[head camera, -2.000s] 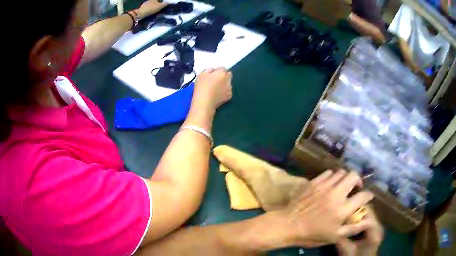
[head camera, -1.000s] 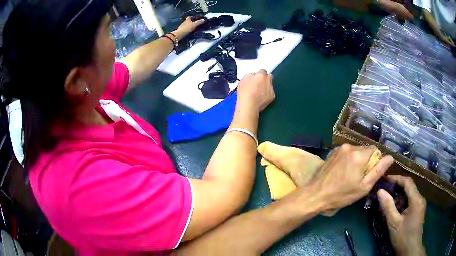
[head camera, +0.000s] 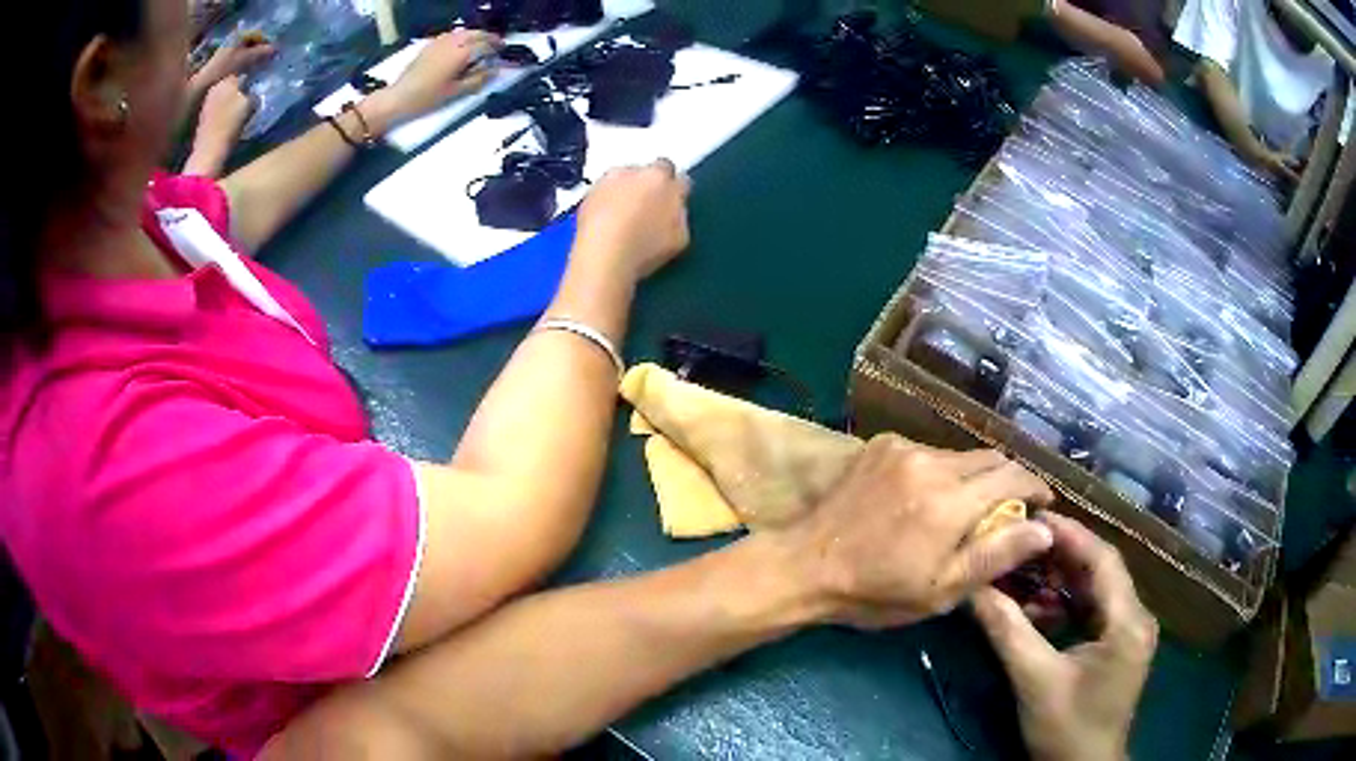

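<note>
My left hand (head camera: 922, 520) reaches in from the lower left, holding the yellow cloth (head camera: 744, 446). Part of the cloth shows between its thumb and fingers; the rest trails left on the green table. My right hand (head camera: 1083, 639) holds a small dark unit (head camera: 1045, 592), mostly hidden by the fingers, against the cloth. A thin black cord (head camera: 937, 691) lies on the table below my hands. Another black unit (head camera: 717, 357) lies just behind the cloth.
An open carton (head camera: 1063, 473) of bagged units stands at right. A person in pink (head camera: 223, 491) sits close at left, one hand on a blue cloth (head camera: 461, 300). White boards (head camera: 424, 186) hold black parts; a black cable heap (head camera: 907, 89) lies beyond.
The whole view has shifted. My hands still hold the cloth and unit together; compared with a second ago, the right hand's fingers are closer around the unit, against the left hand.
</note>
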